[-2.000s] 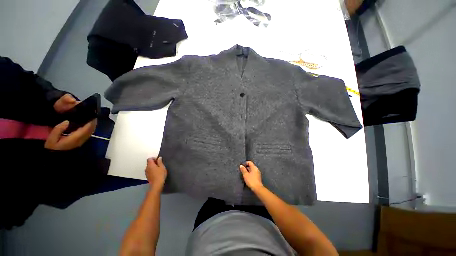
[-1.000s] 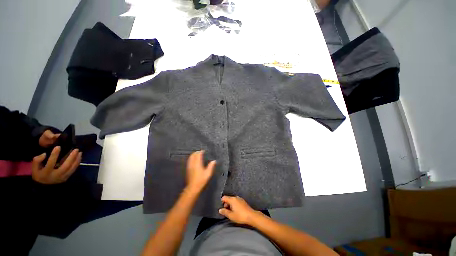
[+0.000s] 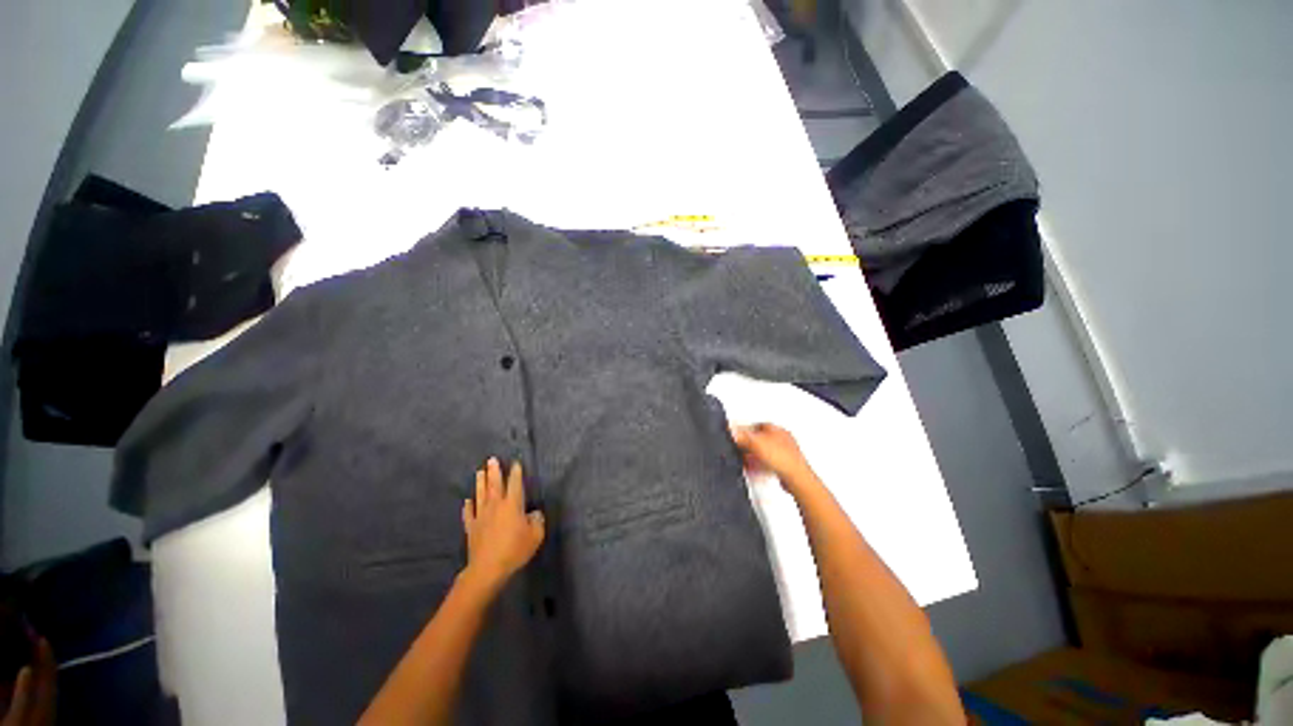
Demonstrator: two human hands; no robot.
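Note:
The grey jacket (image 3: 383,411) lies front up on the white table, its V-neck at the far end. Dark buttons run down the front; the top one (image 3: 508,363) is fastened. My left hand (image 3: 502,528) lies flat on the front beside the placket, fingers apart, holding nothing. My right hand (image 3: 767,451) is at the jacket's right side edge, below the sleeve, with its fingertips closed on the edge. The hem is partly below the picture.
A yellow tape measure (image 3: 834,261) lies by the right sleeve. Folded dark garments (image 3: 99,305) are at the left, and a grey and black pile (image 3: 943,199) is on the right. Plastic-wrapped dark straps (image 3: 489,109) lie at the far end. Another person's hand (image 3: 31,684) shows at lower left.
My right hand has moved from the lower placket to the right side edge. My left hand has moved up beside the placket. The view has shifted, and the other person's phone is out of view.

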